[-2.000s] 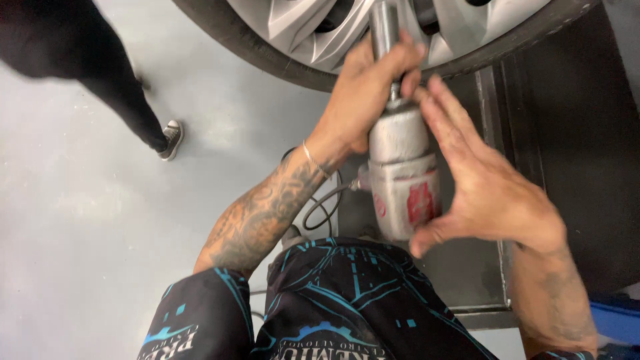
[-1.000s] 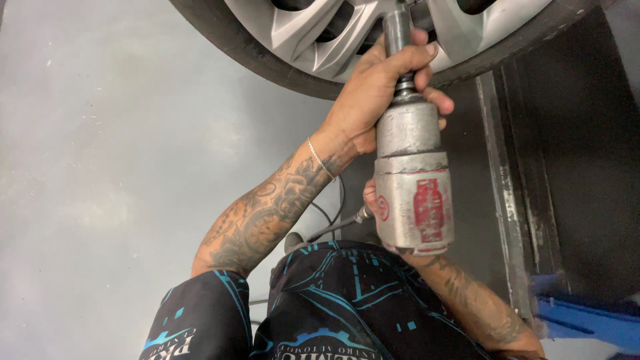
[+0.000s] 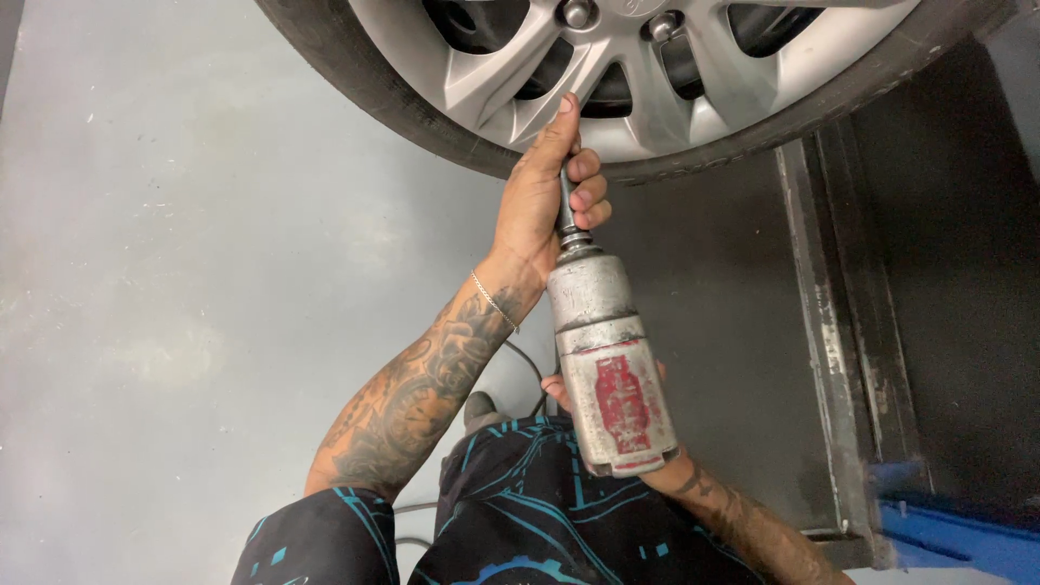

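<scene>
A worn silver impact wrench (image 3: pixel 621 366) with red markings points up toward the wheel. My left hand (image 3: pixel 548 175) wraps its fingers around the slim metal shaft (image 3: pixel 566 199) at the wrench's front, thumb extended toward the rim. The shaft's far end is hidden by that hand. My right hand (image 3: pixel 557 392) is behind the wrench body, mostly hidden, and holds the tool from below; a fingertip shows at its left side. Above is a silver alloy wheel (image 3: pixel 561 73) with its tyre (image 3: pixel 390 114). Two lug nuts (image 3: pixel 577 12) show near the hub.
A dark hose (image 3: pixel 524 353) runs down behind the wrench, above the grey floor (image 3: pixel 187 268). To the right lie a dark panel (image 3: pixel 707 325) and a scuffed metal rail (image 3: pixel 821 325). Something blue (image 3: pixel 951 536) is at the lower right. My shoe (image 3: pixel 481 404) shows beside my dark shirt (image 3: pixel 520 520).
My right hand, apart from the wrench's side two seconds ago, is now behind its body. My left hand's thumb now points along the shaft. The other person's leg has left view.
</scene>
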